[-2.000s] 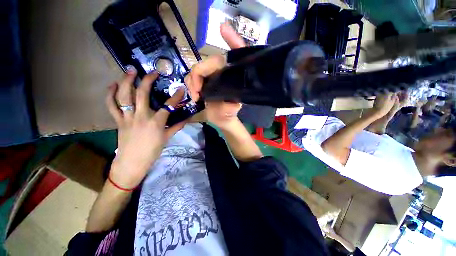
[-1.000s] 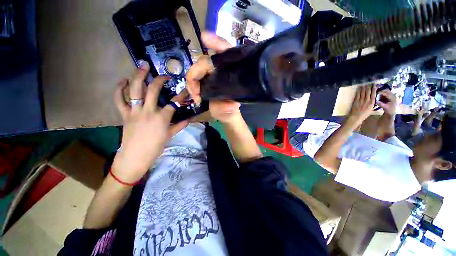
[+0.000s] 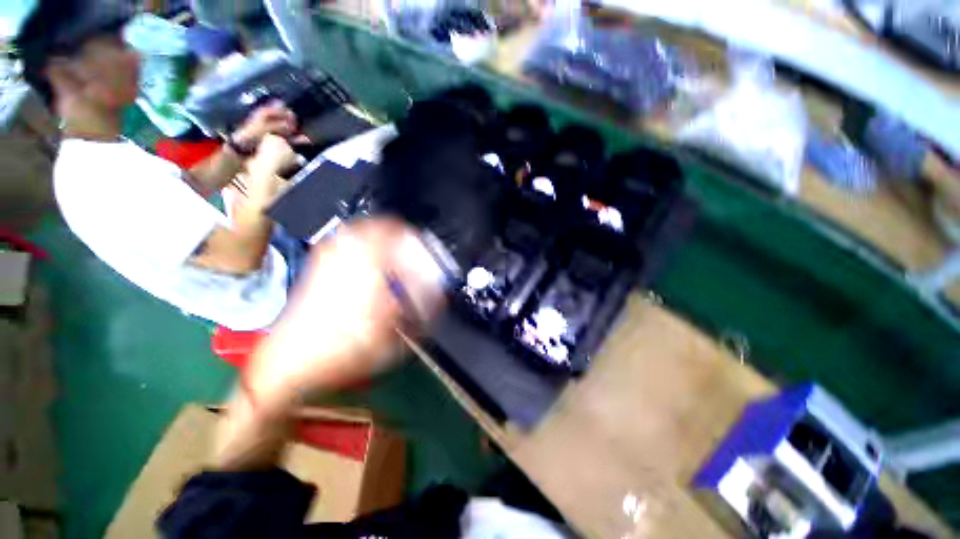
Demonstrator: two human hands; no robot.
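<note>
My left hand (image 3: 347,305), strongly blurred, with a red band at the wrist, is at the near-left edge of a group of black housings (image 3: 590,263). Its fingertips overlap the edge of one housing; whether they grip anything cannot be told. The housings stand in rows on a dark mat (image 3: 505,368), with white discs and small bright parts showing inside several. My right hand is not in view, and neither is the screwdriver.
A blue-and-white screw feeder (image 3: 758,442) stands on the cardboard-covered bench (image 3: 642,390) at lower right. Another person in a white shirt (image 3: 158,232) works at upper left. An open carton (image 3: 368,463) is below. A shelf with plastic bags (image 3: 747,126) runs along the upper right.
The view has swung round to the rows of housings. My left hand has left the single housing and reached these. My right hand and the screwdriver have gone out of view.
</note>
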